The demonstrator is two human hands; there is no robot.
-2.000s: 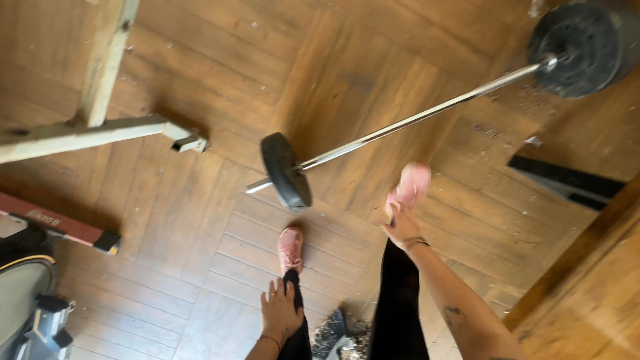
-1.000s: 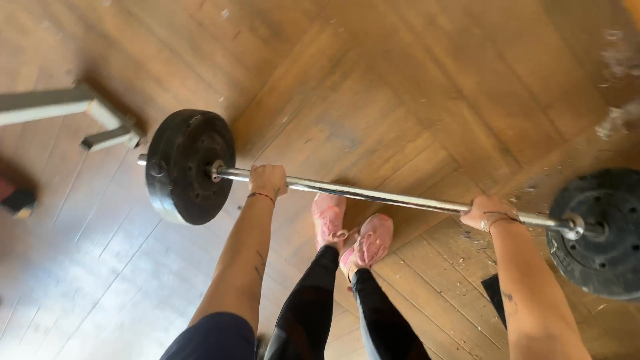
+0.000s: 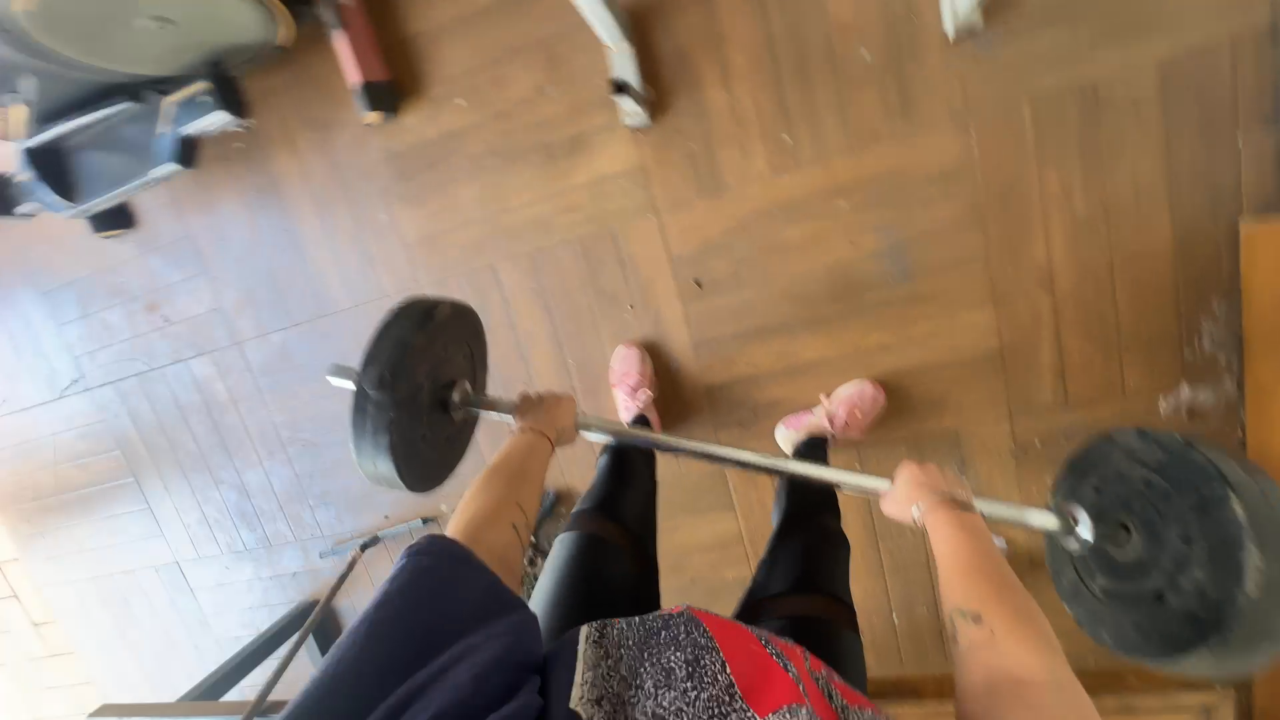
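Observation:
Both of my hands hold a metal barbell bar (image 3: 740, 456) across the front of my thighs. My left hand (image 3: 546, 417) is closed round it near a black weight plate (image 3: 425, 395). Toward the other end my right hand (image 3: 925, 490) grips the bar, with larger black plates (image 3: 1150, 550) beyond it. The bar slants down to the right in the view. Below it my feet in pink shoes (image 3: 633, 380) stand apart on the wooden floor.
Exercise equipment (image 3: 120, 150) and a red bar with a black end cap (image 3: 360, 55) are at the upper left. A pale metal leg (image 3: 618, 60) reaches in at the top. Dark metal frame parts (image 3: 255, 650) lie at the lower left, and a wooden edge (image 3: 1262, 330) is at the right.
Two seconds ago the barbell lay on the floor and my hands were at my legs. Both hands have since taken hold of the bar, and it is now up by my thighs. My feet have moved apart.

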